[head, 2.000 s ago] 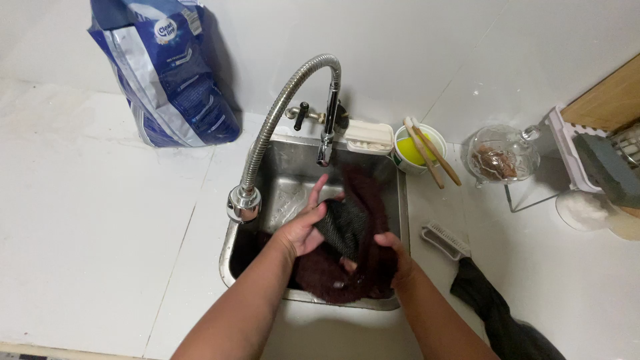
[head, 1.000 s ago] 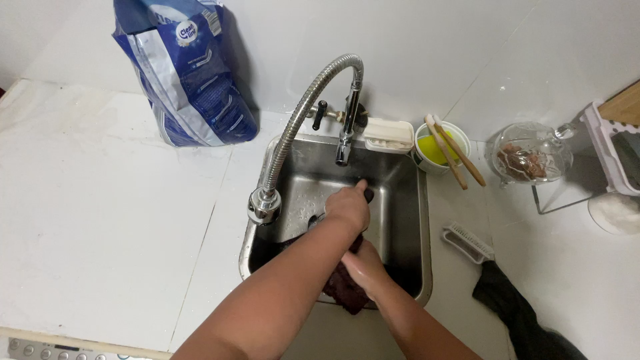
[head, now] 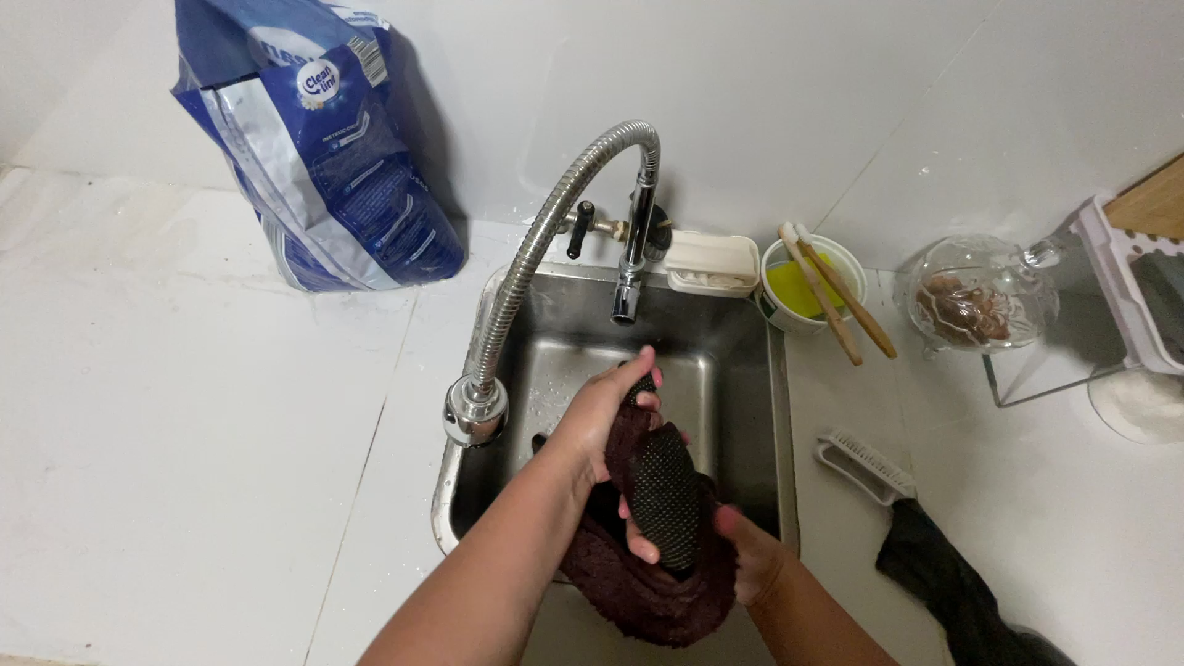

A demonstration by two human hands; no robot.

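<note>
A dark maroon fuzzy slipper-like item [head: 638, 592] with a black, dotted grip sole [head: 668, 499] is held over the near part of a stainless steel sink [head: 721, 370]. My left hand [head: 601, 416] grips its upper, farther end, with fingertips showing beside the sole. My right hand [head: 754, 550] holds its right side, the thumb against the maroon fabric and some fingers hidden behind it. Above the sink stands a flexible metal faucet [head: 625, 301], with no water visibly running. A small dark piece at the sink's left side is partly hidden by my left forearm.
A blue detergent bag [head: 342, 185] stands at the back left. Behind the sink are a soap dish [head: 710, 264] and a tub [head: 777, 314] with two wooden-handled brushes. To the right lie a white scrub brush [head: 865, 467], black fabric [head: 953, 573] and a glass dish [head: 980, 296].
One second ago the item was bunched low in the sink under my crossed hands; now it is raised nearer, with the dotted sole facing up and my hands apart on either side.
</note>
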